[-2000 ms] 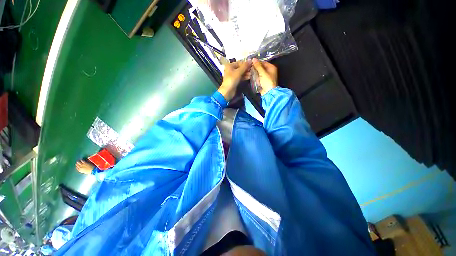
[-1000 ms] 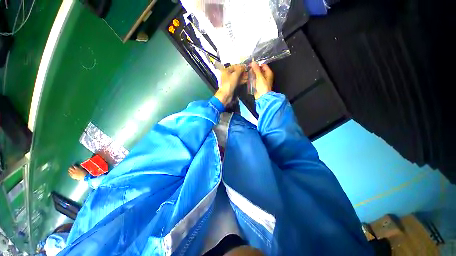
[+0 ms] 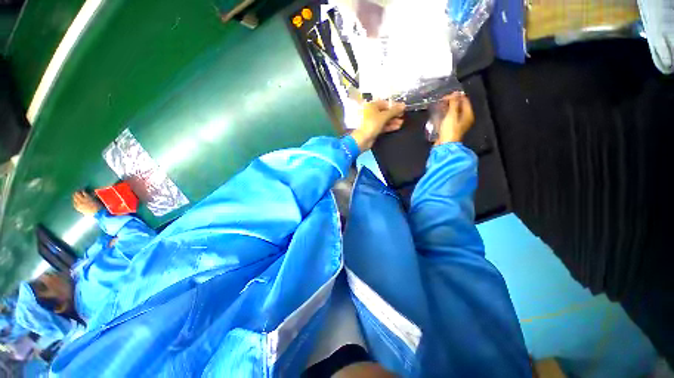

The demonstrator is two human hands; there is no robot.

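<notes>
A large clear bag [image 3: 423, 99] with white paper [image 3: 410, 55] in or against it lies over the black surface at the top. My left hand [image 3: 379, 119] pinches the bag's near edge between thumb and fingers. My right hand [image 3: 457, 118] is apart from it, to the right, with its fingertips at the near right corner of the same edge. A small clear packet [image 3: 434, 124] hangs at my right fingers; its contents are too blurred to tell.
A black tray [image 3: 325, 63] with thin tools is left of the bag. Another person's hand [image 3: 86, 203] is at the lower left, near a red bin [image 3: 117, 198] and a silver sheet [image 3: 146, 173]. A blue folder-like item [image 3: 510, 29] is upper right.
My hands have moved apart along the bag's near edge; they were close together before. The view has shifted, showing more at the upper right and another person's head at lower left.
</notes>
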